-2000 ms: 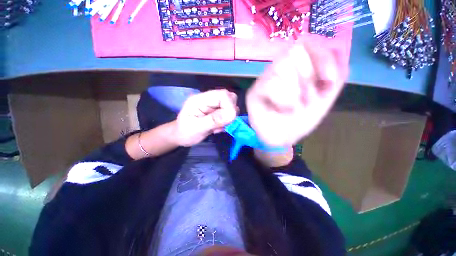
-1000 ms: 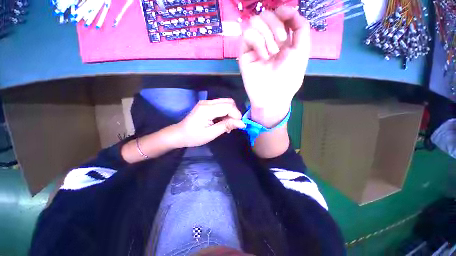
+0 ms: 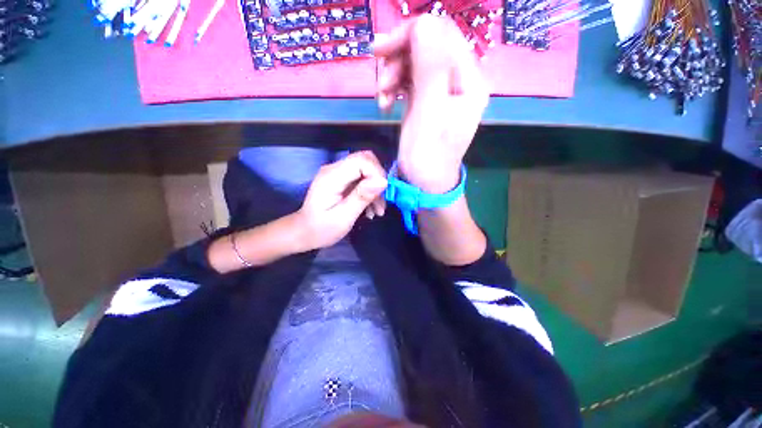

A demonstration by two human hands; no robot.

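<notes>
A bright blue wrist strap (image 3: 430, 199) goes around my right wrist, with its buckle on the left side and a short blue piece hanging below it. My left hand (image 3: 341, 201) is left of the strap, its thumb and fingertips pinched at the strap's left edge; the bit between the fingertips is mostly hidden. A thin bracelet (image 3: 237, 251) is on my left wrist. My right hand (image 3: 439, 100) is raised over the mat's front edge, its fingers loosely bent and slightly blurred, with nothing visible in it.
A red mat (image 3: 200, 79) on the bench carries circuit boards (image 3: 313, 38) and red wires (image 3: 480, 21). White wires (image 3: 159, 17) lie left, orange-brown wired parts (image 3: 673, 63) right. Open cartons (image 3: 576, 242) stand below the bench. Part of a person's sleeve (image 3: 744, 226) shows far right.
My right hand has come down from its blurred raised position, turned, and shifted left. The strap now sits flatter around the wrist. My left hand has stayed close to the strap.
</notes>
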